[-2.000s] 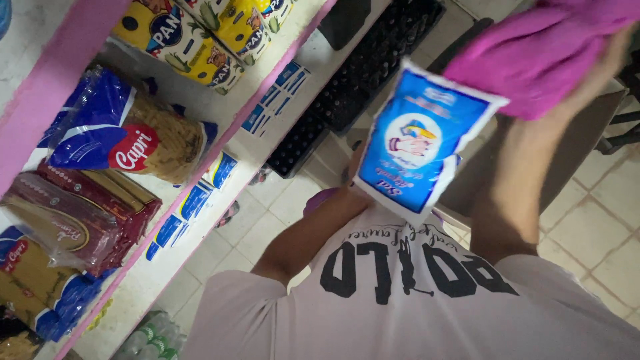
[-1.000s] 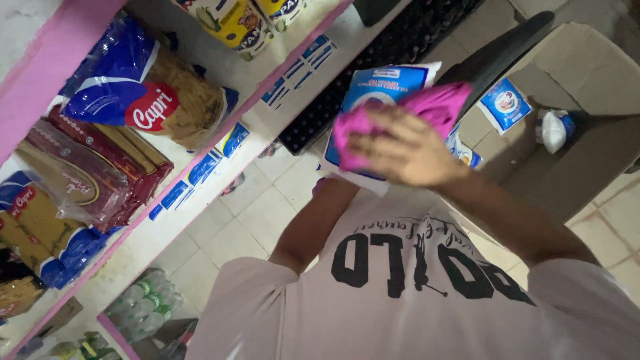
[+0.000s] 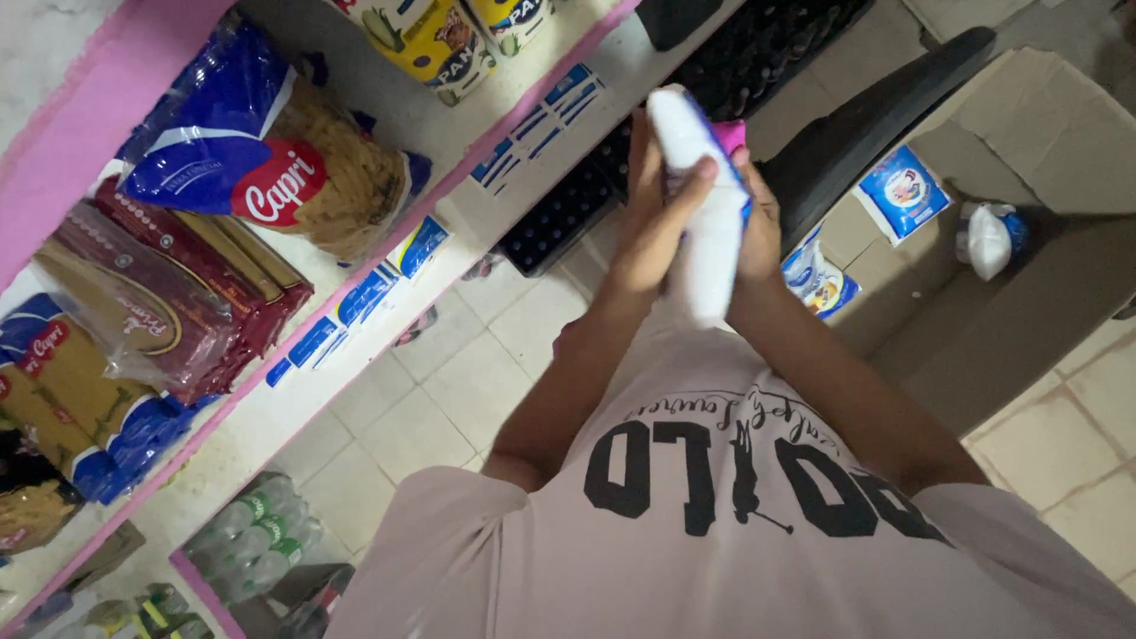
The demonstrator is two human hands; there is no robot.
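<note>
A plastic bag of salt (image 3: 697, 204), white with a blue printed face, is turned nearly edge-on between my two hands above my shirt. My left hand (image 3: 661, 209) grips its left side, the thumb lying across the white plastic. On the other side my right hand (image 3: 756, 217) holds the blue-printed face. A bit of pink cloth (image 3: 729, 135) shows by my right fingertips, mostly hidden behind the bag. Inside a cardboard box (image 3: 958, 346) at the right lie a blue salt bag (image 3: 903, 193), a white-and-blue bag (image 3: 990, 240) and another printed bag (image 3: 818, 275).
A pink-edged shelf (image 3: 355, 293) at the left holds Capri pasta bags (image 3: 293, 160), maroon pasta packs (image 3: 177, 284) and yellow PAN flour packs (image 3: 435, 44). Black crates (image 3: 568, 217) stand beyond it. A black curved chair part (image 3: 879, 124) borders the box. Bottles (image 3: 257, 532) sit low down.
My right hand was wiping or pressing the pink cloth over the bag's printed face; now both hands grip the bag, turned edge-on, and the cloth is mostly out of sight.
</note>
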